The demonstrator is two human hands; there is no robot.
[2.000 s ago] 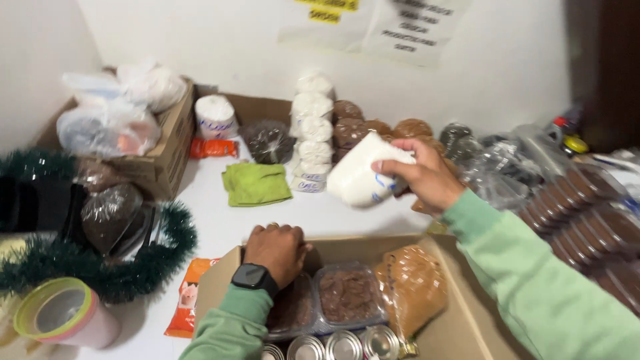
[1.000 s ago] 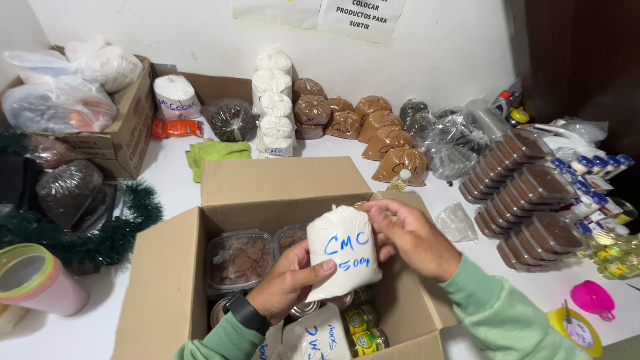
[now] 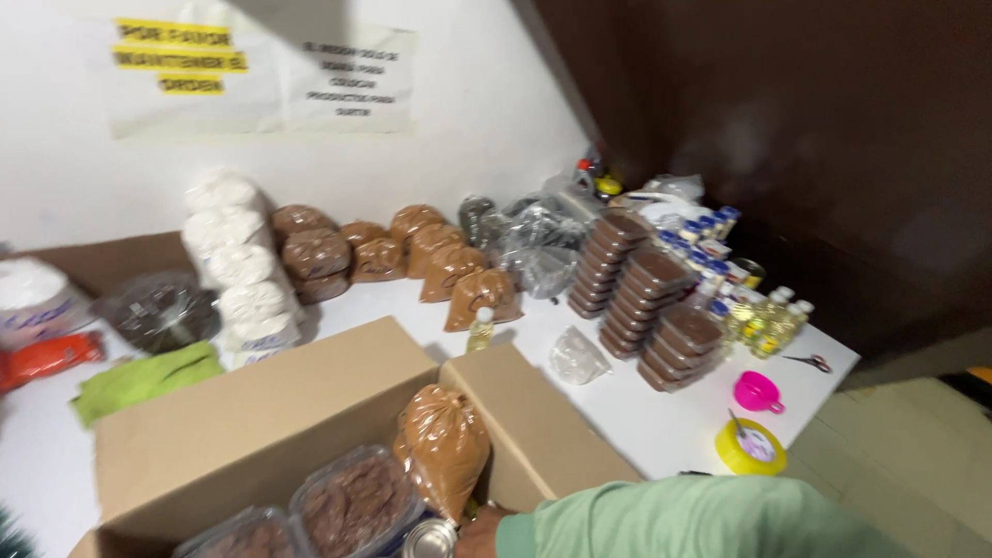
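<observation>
My right hand (image 3: 479,535) reaches down inside the cardboard box (image 3: 263,395) at the bottom edge, next to a metal can (image 3: 431,539) and below a tied plastic bag of orange-brown powder (image 3: 446,446). Its fingers are mostly hidden, so what it touches or holds does not show. My left hand is out of the frame. Two clear plastic tubs with a brown food stand in the box: one tub (image 3: 356,504) in the middle, the other tub (image 3: 248,539) to its lower left. The bag leans in the box's far right corner.
Behind the box are stacked white bags (image 3: 240,256), bags of brown powder (image 3: 453,271) and a green cloth (image 3: 151,380). To the right stand stacked brown-filled tubs (image 3: 647,283), oil bottles (image 3: 775,318), scissors (image 3: 810,363), a pink funnel (image 3: 757,391) and a yellow tape roll (image 3: 750,447).
The white bag marked CMC, held in both hands one second ago, is out of sight. My right hand has gone down into the box and my left hand has left the view, which has swung right.
</observation>
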